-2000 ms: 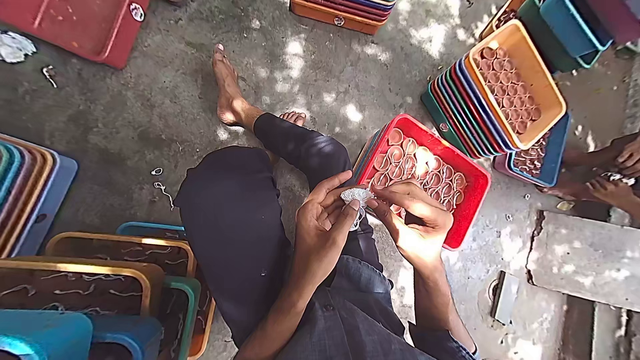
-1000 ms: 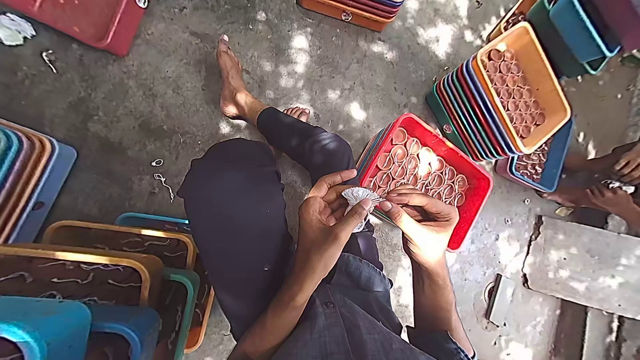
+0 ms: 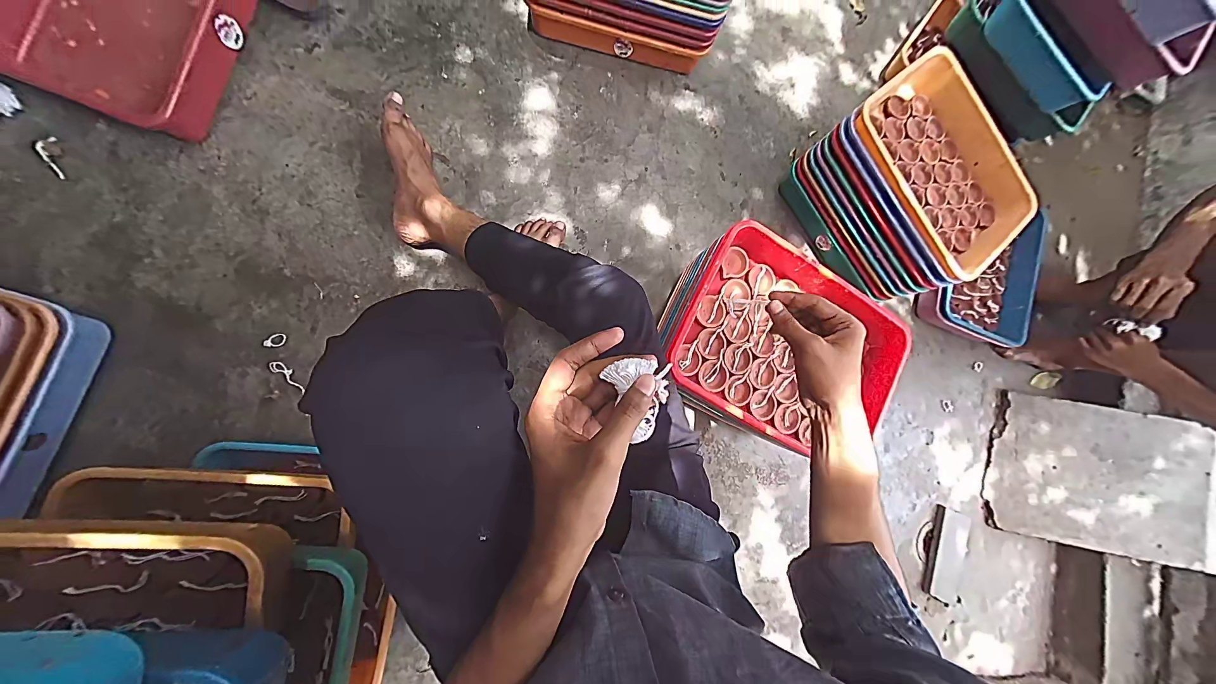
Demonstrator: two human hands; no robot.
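My left hand [image 3: 589, 399] holds a fanned bundle of white cotton wicks [image 3: 629, 375] between thumb and fingers, above my bent leg. Over the red plastic tray [image 3: 879, 380] is my right hand [image 3: 819, 332], its thumb and forefinger pinched on a thin white wick [image 3: 746, 301]. Small round clay lamps [image 3: 736, 361] lie in rows in that tray, many with a white wick across them. The red tray tops a stack of trays beside my leg.
Stacked trays with an orange one [image 3: 1021, 204] on top stand at the upper right. A co-worker's hands [image 3: 1145, 313] hold white wicks at the right edge. Trays with loose wicks [image 3: 142, 541] stand lower left. A concrete slab [image 3: 1102, 475] lies at the right.
My right hand has moved away from the wick bundle, up and to the right over the red tray, with a wick between its fingers. My left hand still holds the bundle.
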